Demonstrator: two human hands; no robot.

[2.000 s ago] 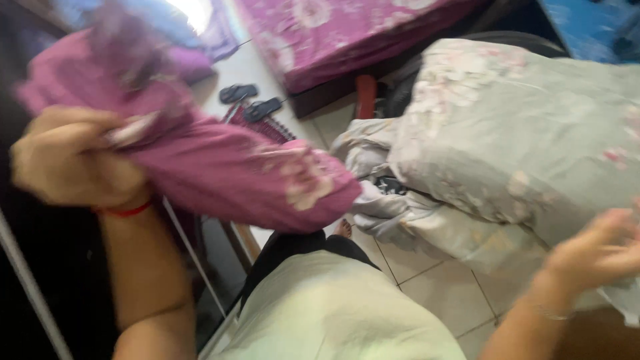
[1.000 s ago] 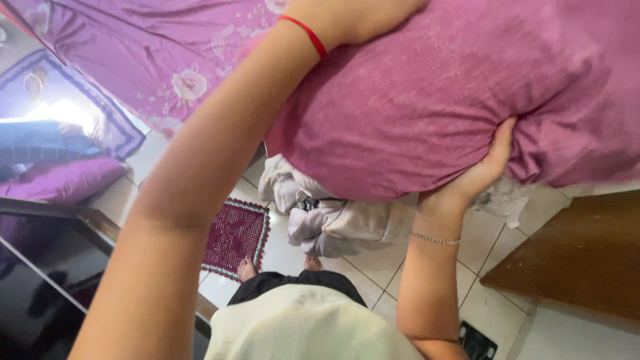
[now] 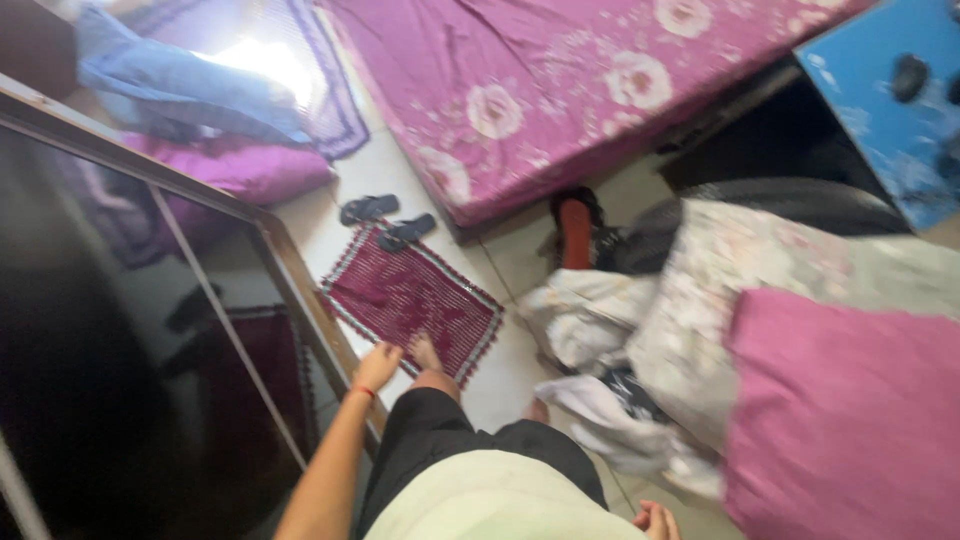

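Note:
My left hand (image 3: 379,365) hangs by my thigh, fingers loosely curled, holding nothing that I can see; a red band is round its wrist. Of my right hand (image 3: 657,519) only the fingers show, at the bottom edge, near the pink pillow (image 3: 847,420); whether they hold something cannot be made out. That pillow lies at the lower right on a pale floral pillow or bedding (image 3: 787,262). A pink floral sheet (image 3: 555,97) covers the mattress at the top. Rumpled pale cloths (image 3: 600,322) lie beside the floral bedding.
A crocheted maroon rug (image 3: 412,300) lies under one bare foot, with dark flip-flops (image 3: 405,231) at its far corner. On the left stands a dark glossy panel (image 3: 112,337) with a frame. Blue bedding (image 3: 187,90) and a purple pillow (image 3: 240,169) lie beyond it. A red-soled shoe (image 3: 576,229) is near the mattress.
Both hands have let go of the pink pillow, which they held a second ago; it now lies on the pale floral bedding. My left hand has come down to my side. The view has turned.

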